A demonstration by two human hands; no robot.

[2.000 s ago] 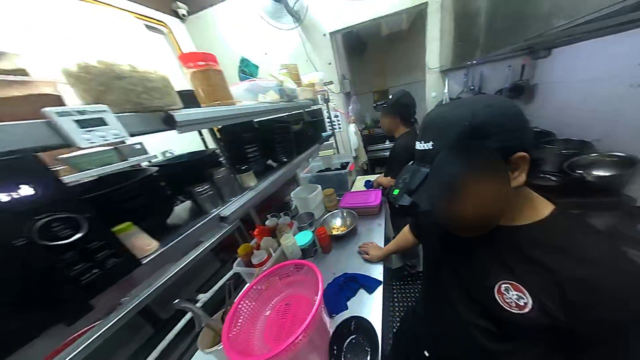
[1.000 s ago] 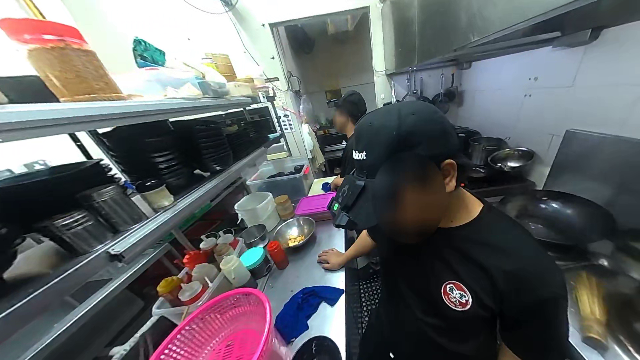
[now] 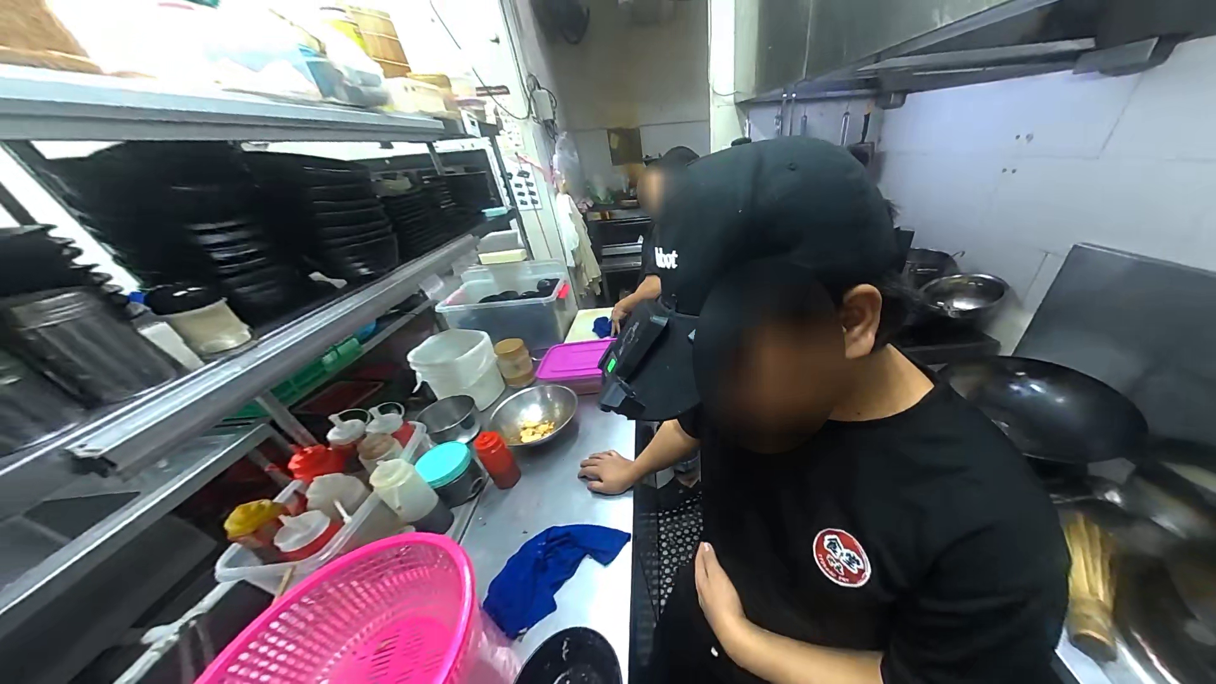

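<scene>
Neither my left hand nor my right hand is in view. Nearest to me on the steel counter (image 3: 598,432) stand a pink plastic colander basket (image 3: 380,617), a crumpled blue cloth (image 3: 551,570) and a black bowl (image 3: 573,657). Farther along, a steel mixing bowl (image 3: 534,415) holds pale yellow pieces. Beside it are a red squeeze bottle (image 3: 498,460), a jar with a turquoise lid (image 3: 445,463) and a plastic bin of sauce bottles (image 3: 328,546). A co-worker in a black cap and shirt (image 3: 779,532) rests one hand on the counter and holds the other by the belly.
Shelves (image 3: 313,366) with stacked black dishes line the left. A pink-lidded box (image 3: 573,361), white tubs (image 3: 456,366) and a clear storage box (image 3: 508,304) stand farther back, near a second co-worker. On the right are a large wok (image 3: 1045,408) and a bamboo brush (image 3: 1090,584).
The view has turned right and tilted. The near co-worker's second hand now shows by the belly; their other hand stays on the counter.
</scene>
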